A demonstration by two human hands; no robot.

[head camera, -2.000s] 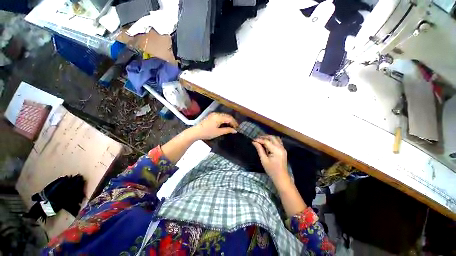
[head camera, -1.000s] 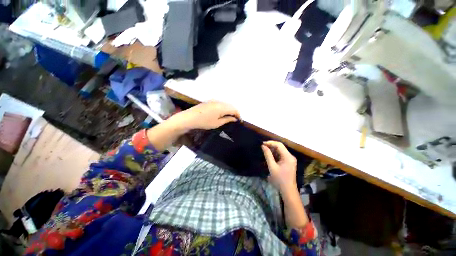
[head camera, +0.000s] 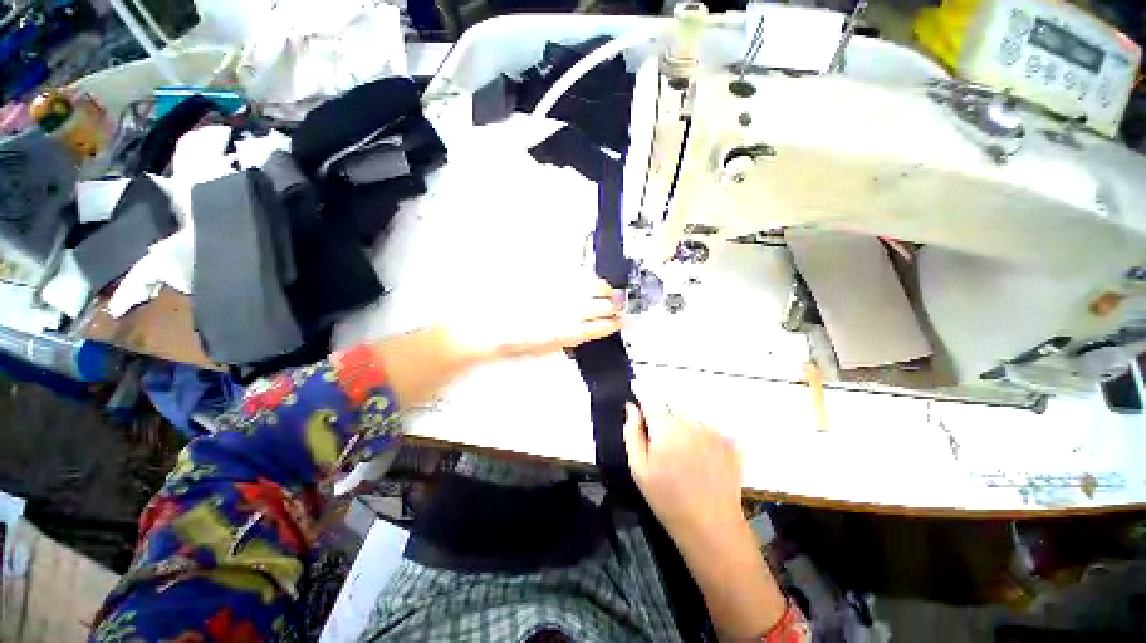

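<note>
A long, narrow black fabric strip (head camera: 608, 399) runs from the needle area of the cream sewing machine (head camera: 804, 151) down over the table's front edge to my lap, where more black fabric (head camera: 503, 521) lies. My left hand (head camera: 547, 327) reaches in from the left, its fingertips on the strip just below the presser foot. My right hand (head camera: 685, 465) is nearer the table edge, thumb and fingers at the strip's right side, gripping it. The needle tip is too small to make out.
Grey cut pieces (head camera: 239, 266) and black layers (head camera: 339, 270) lie left on the table (head camera: 880, 459). A pale tube (head camera: 581, 65) curves behind the needle area. A tan-grey cardboard piece (head camera: 861, 302) and a yellow-handled tool (head camera: 817, 396) are under the arm. A control box (head camera: 1049, 57) stands behind.
The view has turned towards the machine. Both hands have moved from the lap up onto the table, and the black strip now lies along the table to the needle area.
</note>
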